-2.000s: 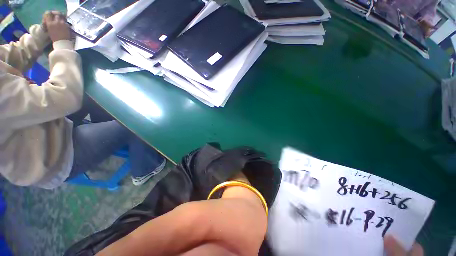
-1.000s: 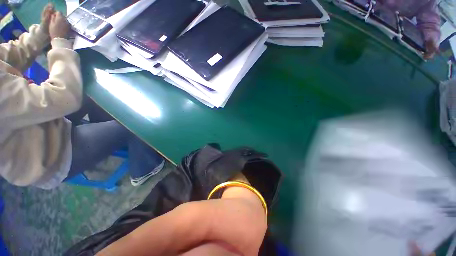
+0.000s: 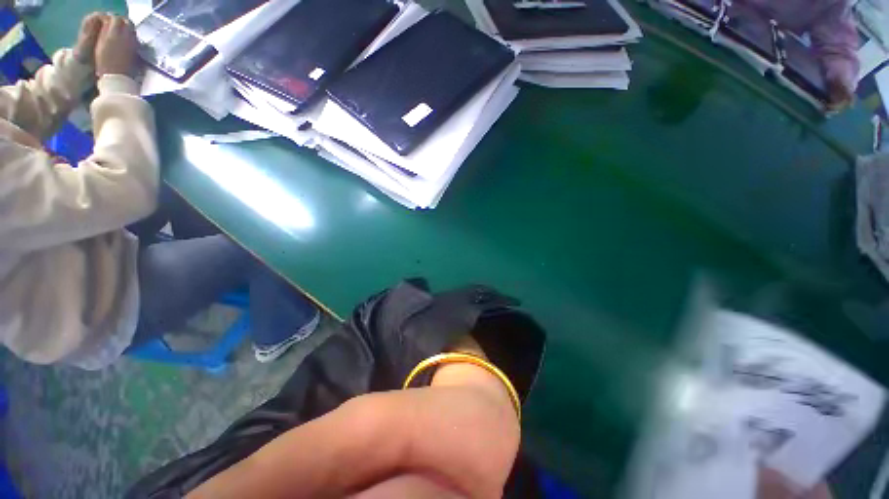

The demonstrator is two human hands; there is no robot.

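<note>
A white label sheet (image 3: 804,365) with blurred black handwriting is at the lower right, above the green table. It looks bent or doubled, and its left part is smeared by motion. A small part of my right hand (image 3: 788,484) shows at the bottom edge, gripping the sheet's lower part; the rest is cut off. My left arm, with black sleeve, yellow band and bare skin, fills the bottom centre. My left hand cannot be made out; it is past the lower edge.
Stacks of black flat devices (image 3: 424,78) and white layers lie at upper left and centre. Another stack (image 3: 575,70) is at the far side. A person in a cream top (image 3: 73,210) sits at left near a blue stool (image 3: 200,341). Another person's hand (image 3: 836,97) is at upper right.
The sheet lay open with readable writing, then swung in a blur, and now looks bent farther right and lower. The far person's hand has come into view at upper right. My left arm has barely moved.
</note>
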